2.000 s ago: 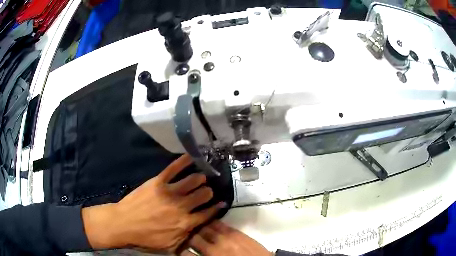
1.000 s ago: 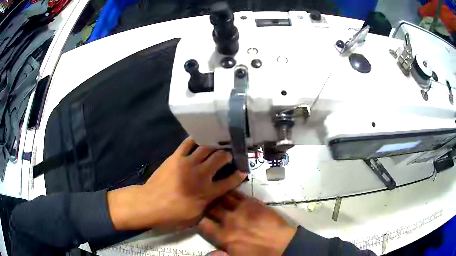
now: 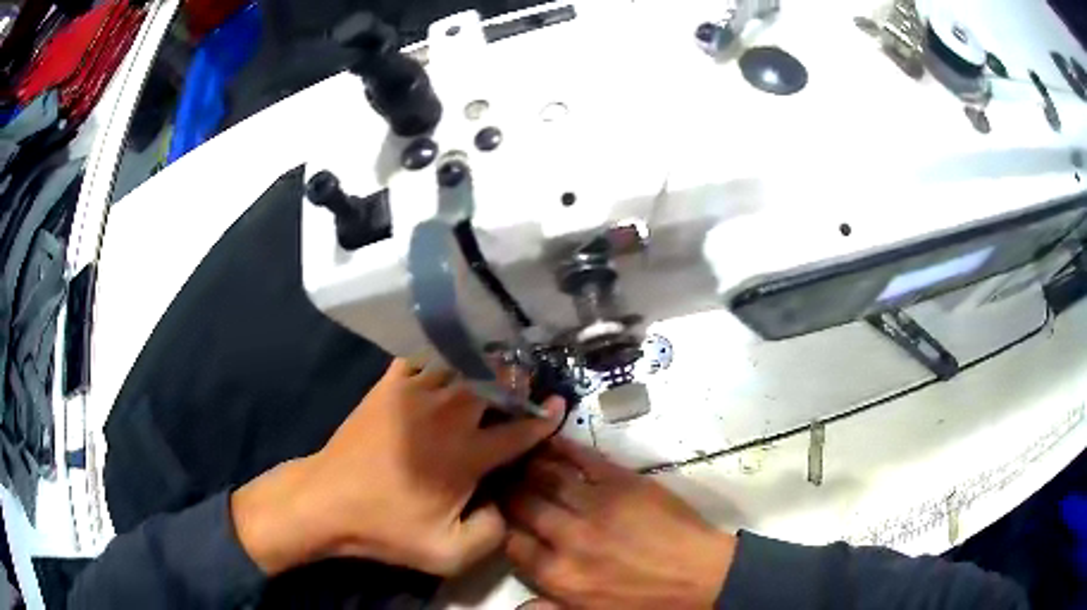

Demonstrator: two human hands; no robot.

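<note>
A large black cloth panel (image 3: 238,322) lies on the white machine table, left of and under the head of the sewing machine (image 3: 477,262). My left hand (image 3: 405,465) lies over the panel's near right part, fingertips at the presser foot and needle area (image 3: 548,363). My right hand (image 3: 620,524) is just right of it and nearer me, its fingers around the dark cloth edge. Both hands hold the cloth between them. The grey curved guard (image 3: 441,298) partly hides the needle and left fingertips.
The control panel (image 3: 882,280) with a lit screen is on the machine arm. Small dark snips (image 3: 915,343) lie on the bed below it. Grey-black cut strips (image 3: 36,274) and red fabric (image 3: 78,60) lie at the far left. Blue material (image 3: 215,83) shows behind the table.
The camera view has shifted and tilted. The black panel has turned under the machine, and its strap end and cross seams no longer show clearly. Both hands remain on the cloth near the needle.
</note>
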